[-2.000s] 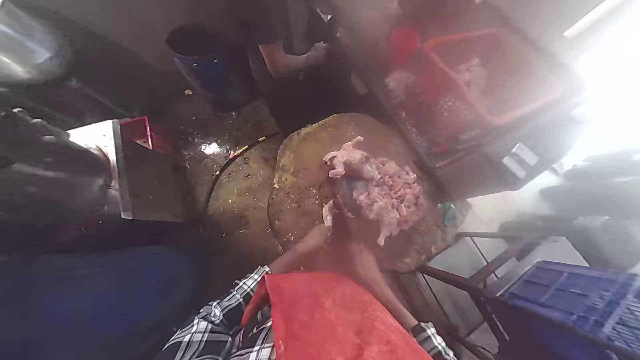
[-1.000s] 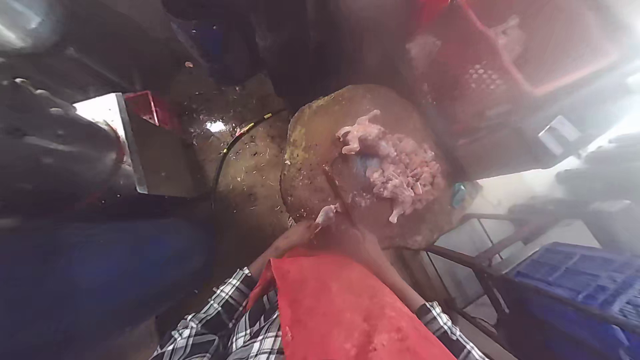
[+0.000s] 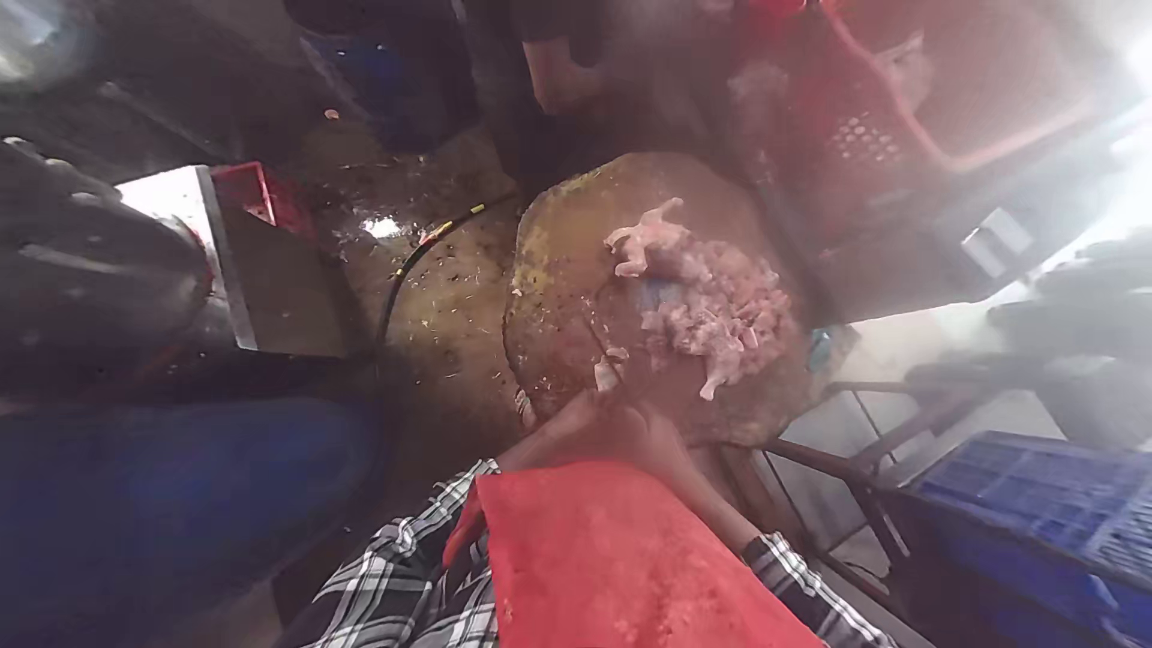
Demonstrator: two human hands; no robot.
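Observation:
A large round chopping block (image 3: 562, 261) stands before me, blurred by haze. On its right half lies a heap of cut raw poultry pieces (image 3: 720, 306), with a bigger raw poultry piece (image 3: 650, 238) at its upper left. My left hand (image 3: 585, 409) is low on the block, shut on a small pale piece of poultry (image 3: 607, 371). Close beside it is my right hand (image 3: 639, 418), at the lower end of a thin dark blade-like edge (image 3: 594, 328); blur hides its fingers and what they hold. A red apron (image 3: 612, 558) covers my front.
Red plastic crates (image 3: 864, 135) stand at the upper right, a blue crate (image 3: 1017, 504) at the lower right on a dark metal frame. A blue drum (image 3: 387, 81) is beyond the block. Left are a metal box (image 3: 279, 288) and a black hose (image 3: 391, 297). Part of another person (image 3: 558, 76) shows at the top.
Two seconds ago both hands were farther up, beside the meat heap; they are now nearer my apron at the block's near edge. The heap looks much the same.

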